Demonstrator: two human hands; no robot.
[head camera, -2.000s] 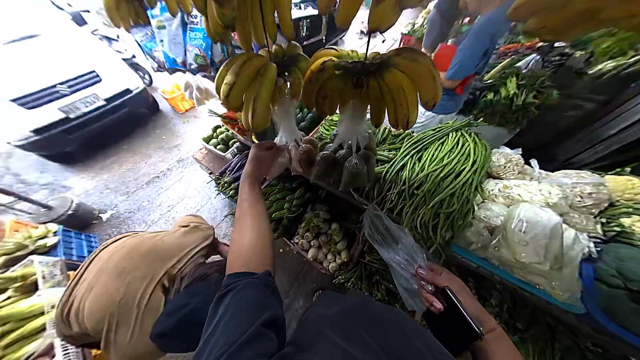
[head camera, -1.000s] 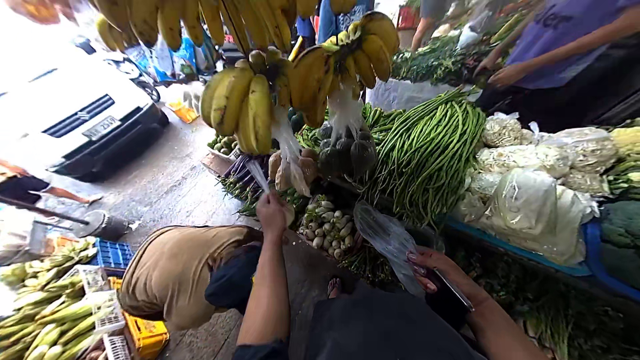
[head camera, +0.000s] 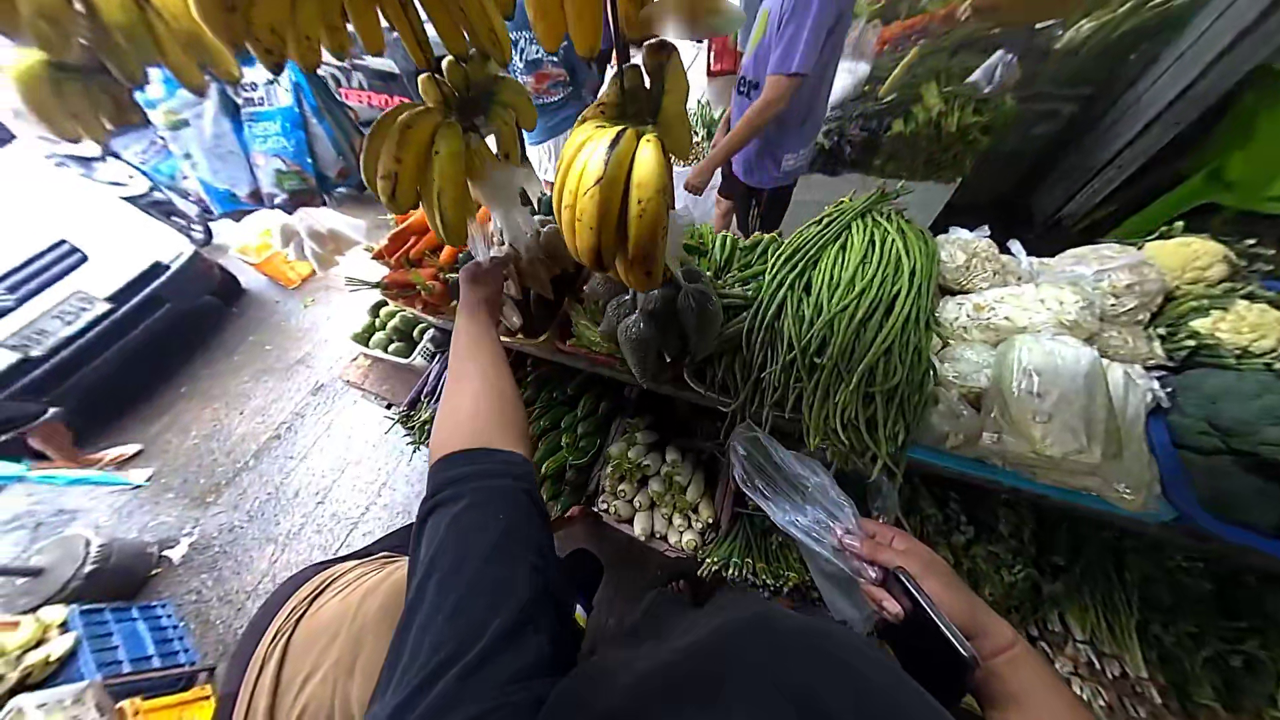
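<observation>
My left hand (head camera: 483, 285) reaches up among hanging clear plastic bags (head camera: 512, 215), just below a bunch of yellow bananas (head camera: 430, 160); its fingers are blurred, and what they hold is not clear. Another banana bunch (head camera: 615, 195) hangs to the right, with dark bagged produce (head camera: 660, 325) beneath it. My right hand (head camera: 900, 575) holds a black smartphone (head camera: 925, 640) and a crumpled clear plastic bag (head camera: 795, 495) that extends over the lower vegetables. Long green beans (head camera: 850, 320) lie heaped on the stall beyond that bag.
Carrots (head camera: 415, 260), white radishes (head camera: 655, 490) and bagged cauliflower (head camera: 1050, 310) fill the stall. A person in a purple shirt (head camera: 785, 90) stands behind it. Someone in tan clothing (head camera: 325, 640) is close at my lower left. A blue crate (head camera: 130, 640) and a parked white vehicle (head camera: 100, 240) are at left.
My left hand was lower, beside a hanging bag, one second ago and is now raised close under the left banana bunch. The right hand keeps the phone and plastic bag. The view has shifted.
</observation>
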